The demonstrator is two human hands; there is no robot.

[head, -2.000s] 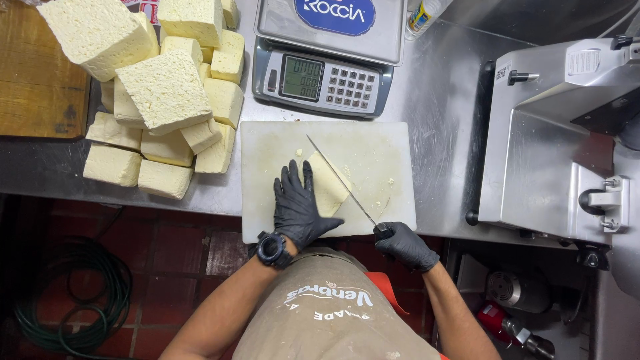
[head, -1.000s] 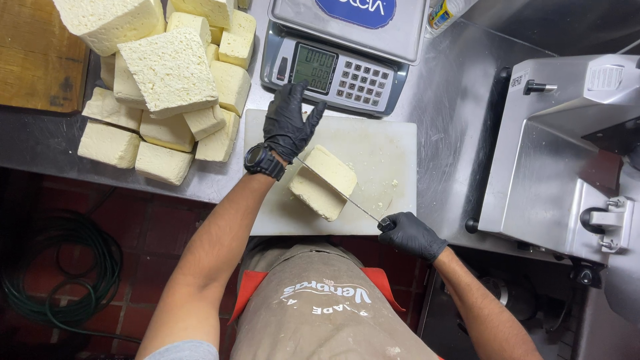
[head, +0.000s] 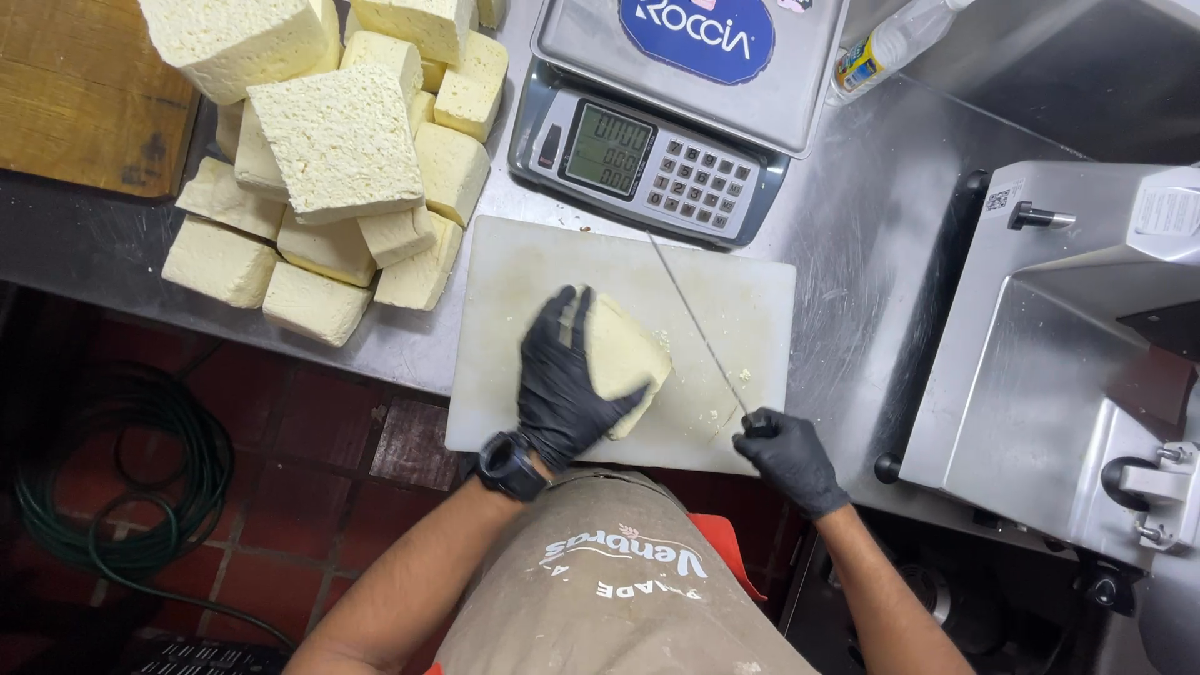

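Observation:
A pale block of cheese [head: 623,347] lies on the white cutting board [head: 497,272]. My left hand [head: 562,384], in a black glove, grips its left side with the thumb across the near edge. In my right hand [head: 792,459], also gloved in black, is the handle of a long thin-bladed knife [head: 698,328]. Its blade slants up and left over the board, to the right of the block and apart from it. Small crumbs of cheese are scattered on the right part of the board.
Many cheese blocks [head: 337,141] are piled to the left, beside a wooden board [head: 84,94]. Beyond the cutting board stands a digital scale [head: 647,159], with a plastic bottle [head: 881,56] at its right. A metal machine [head: 1050,347] occupies the right side. A coiled green hose [head: 122,469] lies on the floor.
My left hand has come down from the far side of the block, near the scale, to its left side. The knife blade, which lay across the block, is now to its right.

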